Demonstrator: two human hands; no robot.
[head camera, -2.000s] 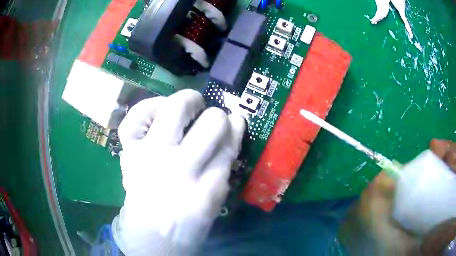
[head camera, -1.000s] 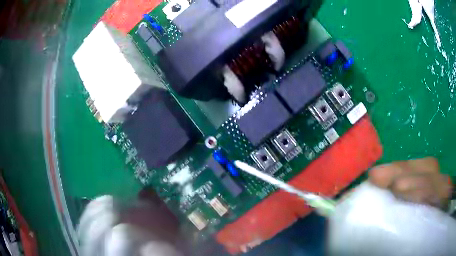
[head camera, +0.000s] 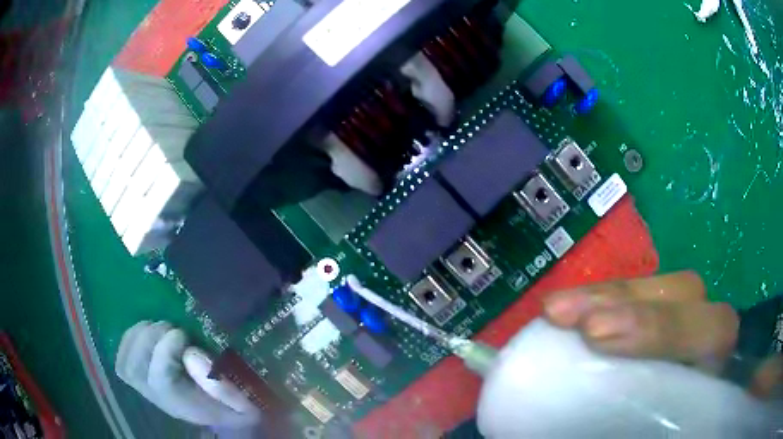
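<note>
The green circuit board lies tilted on a red foam pad. My right hand, bare at the fingers, is closed around the white glue tube. Its thin nozzle reaches over the board, its tip beside the blue disc parts and near a round screw hole. White glue shows left of these parts. My left hand, in a white glove, is curled at the board's lower left edge, against a dark red-brown part; its grip is partly hidden.
A choke with copper-red windings under a large dark housing stands on the board, beside dark boxes and a white block. Green mat with white glue smears lies right. A pale rail runs along the left.
My left hand has left the board's middle for its lower left edge. The glue nozzle has come from the right over the board to the blue parts. The board appears turned in view.
</note>
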